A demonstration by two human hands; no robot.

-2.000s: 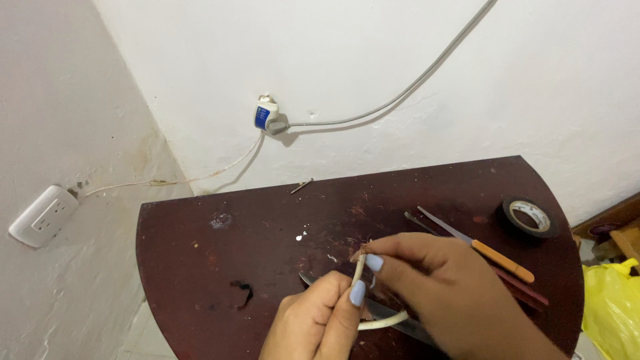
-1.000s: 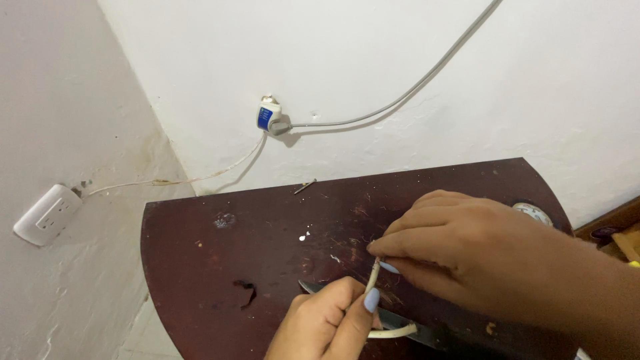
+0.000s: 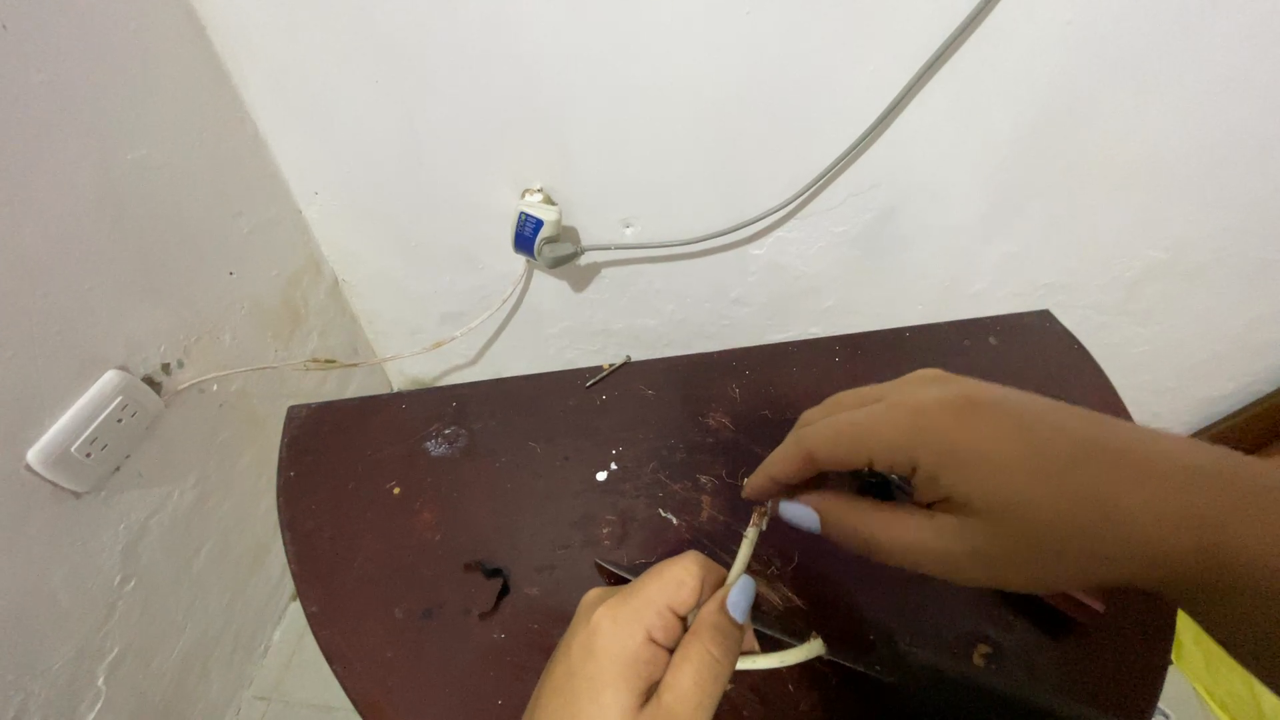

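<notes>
A short white electrical cable [image 3: 742, 556] is pinched between the thumb and fingers of my left hand [image 3: 650, 640]. Bare copper strands [image 3: 759, 516] show at its upper end, while its other end curves out to the lower right. My right hand [image 3: 930, 480] has its thumb and index fingertips at the copper strands; whether they grip them is not plain. Under my left hand and the cable lies a knife blade [image 3: 612, 571], mostly hidden. Loose copper strands [image 3: 775, 590] are scattered on the dark wooden table [image 3: 380, 560].
A nail [image 3: 607, 372] lies by the table's back edge, and a scrap of black tape [image 3: 490, 588] at the left. A plug adapter [image 3: 536, 228] with a grey cord [image 3: 700, 240] hangs on the wall. A white outlet [image 3: 95, 430] is on the left wall.
My right hand has shifted over the tools and tape roll seen at the right two seconds ago, and its fingers have moved about the cable's end. My left hand has kept hold of the cable.
</notes>
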